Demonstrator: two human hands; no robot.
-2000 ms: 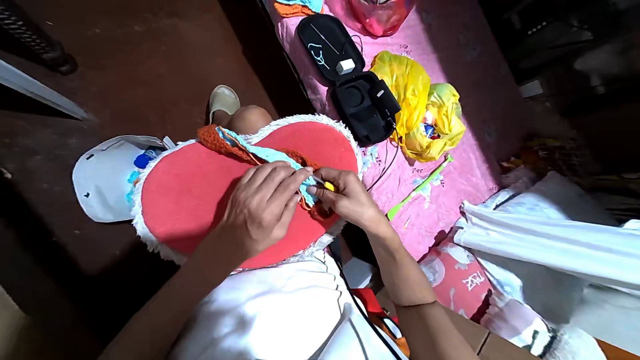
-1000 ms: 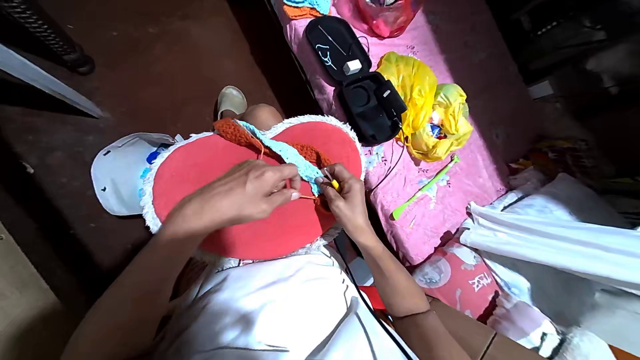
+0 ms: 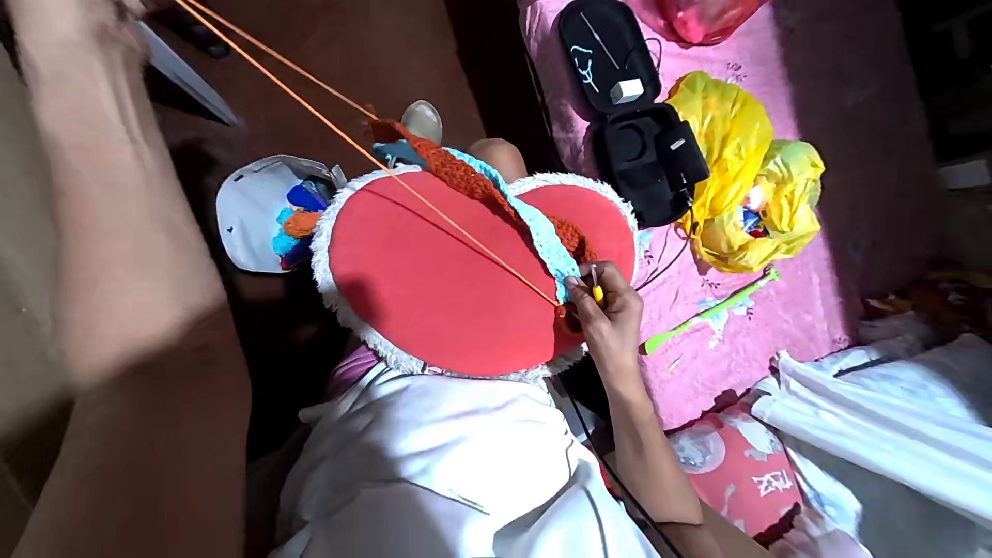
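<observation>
A heart-shaped red cushion with white fluffy trim (image 3: 442,263) lies on my lap. Across it runs a crocheted strip, light blue (image 3: 542,232) and rust-orange (image 3: 465,174). My right hand (image 3: 608,310) pinches the strip's near end, together with a crochet hook with a yellow grip (image 3: 597,291). Two taut strands of orange yarn (image 3: 310,101) stretch toward my left hand (image 3: 116,9), raised at the top left corner; its fingers are mostly cut off by the frame edge. One strand meets the work beside my right hand, the other reaches the strip's far end.
On the pink cloth lie an open black zip case (image 3: 647,163), a yellow plastic bag (image 3: 725,147), a red bag (image 3: 705,19) and a green plastic stick (image 3: 709,311). A white bag with colourful yarn pieces (image 3: 252,209) is left of the cushion. White fabric (image 3: 876,418) lies right.
My left hand has moved from beside the work up to the top left, with the orange yarn now drawn out long. My right hand still holds the strip's end.
</observation>
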